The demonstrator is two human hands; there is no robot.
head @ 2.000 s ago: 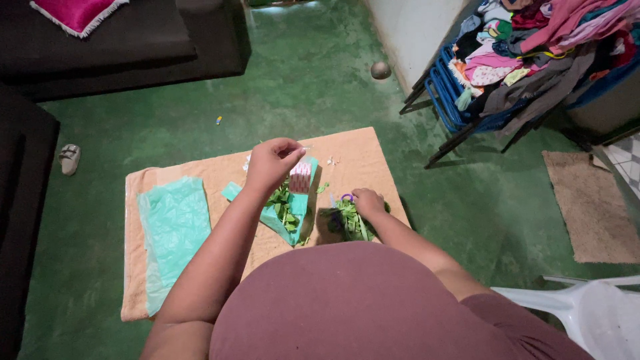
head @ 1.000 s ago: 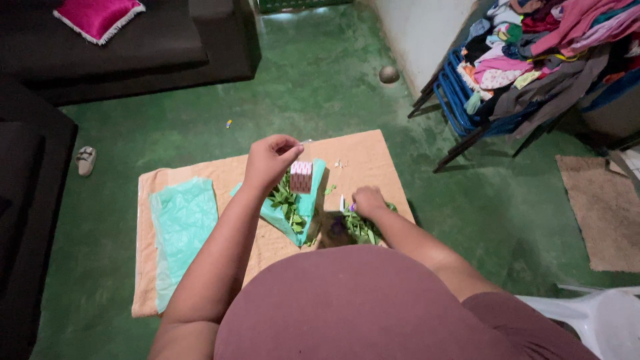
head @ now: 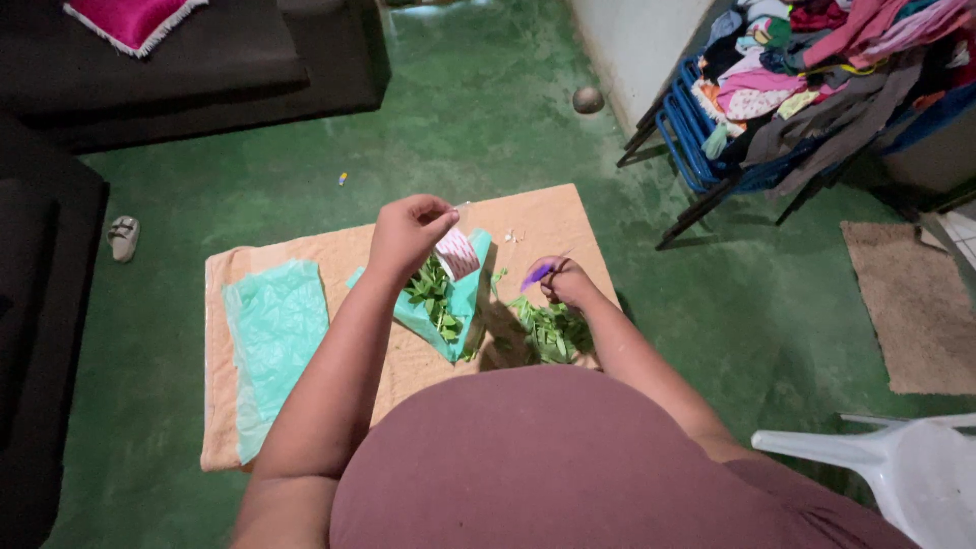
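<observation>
My left hand (head: 415, 232) pinches a clear strip, seemingly tape, at its fingertips. Just below them hangs a roll with white and red print (head: 457, 255), over leafy green stems (head: 433, 297) in a turquoise plastic sheet (head: 465, 297). To the right, my right hand (head: 564, 282) is closed around a small purple tool (head: 538, 276), blurred, that looks like scissors. Loose green leaves (head: 553, 332) lie beside and below that hand. A second turquoise plastic sheet (head: 278, 335) is spread flat at the left of the cloth-covered table (head: 351, 255).
Small white bits (head: 513, 236) lie near the table's far edge. Beyond are dark sofas (head: 191, 69), a shoe (head: 123, 238) and a round object (head: 588, 100) on the green floor. Stacked blue chairs (head: 682, 126) hold clothes (head: 785, 84); a white plastic chair (head: 884, 457) stands lower right.
My right hand has lifted off the loose leaves with the purple tool in it. The printed roll under my left hand has tilted and sits closer to the fingers.
</observation>
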